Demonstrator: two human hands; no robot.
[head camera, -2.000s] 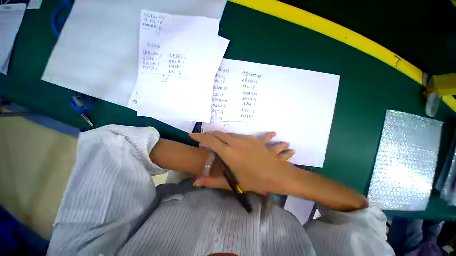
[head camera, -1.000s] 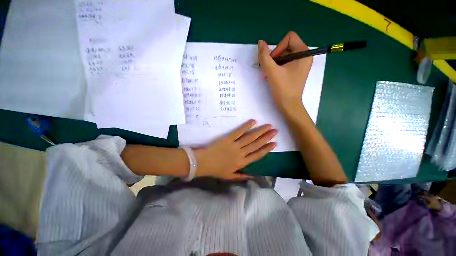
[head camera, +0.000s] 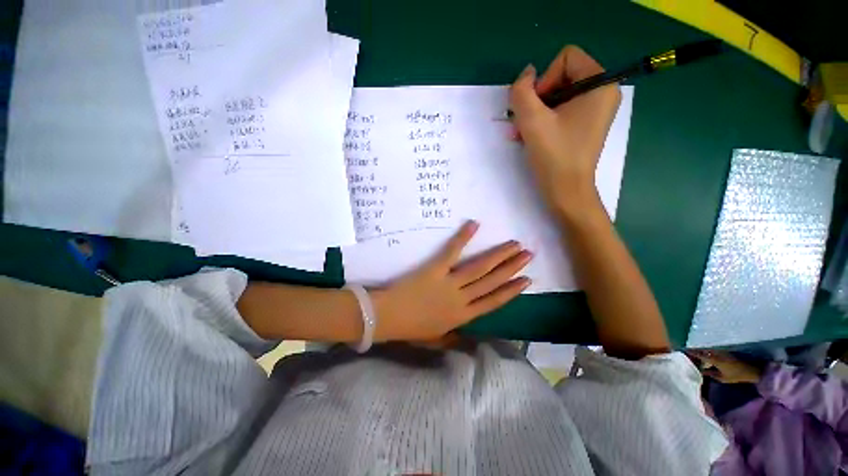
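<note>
The writing sheet (head camera: 493, 200) lies on the green tabletop with two columns of black handwriting and a line under them. My right hand (head camera: 569, 121) holds the black gel pen (head camera: 642, 70), its tip at the sheet's upper part, right of the second column. Faint marks show near the tip. My left hand (head camera: 446, 290) lies flat with fingers apart on the sheet's lower edge, empty, a pale bangle at its wrist. A tally sheet (head camera: 260, 200) with small groups of writing lies to the left and overlaps another sheet.
A large blank sheet (head camera: 79, 121) lies at the left, partly under the tally sheet. Blue snips or small scissors (head camera: 90, 257) lie near the left table edge. A silvery bubble wrap bag (head camera: 767, 246) lies at right. Yellow tape (head camera: 735, 33) crosses the upper right. A person in purple (head camera: 790, 418) is at lower right.
My hands were crossed at the sheet's lower edge; they have parted. My right hand has moved up onto the sheet with the pen at its upper part. My left hand now lies flat.
</note>
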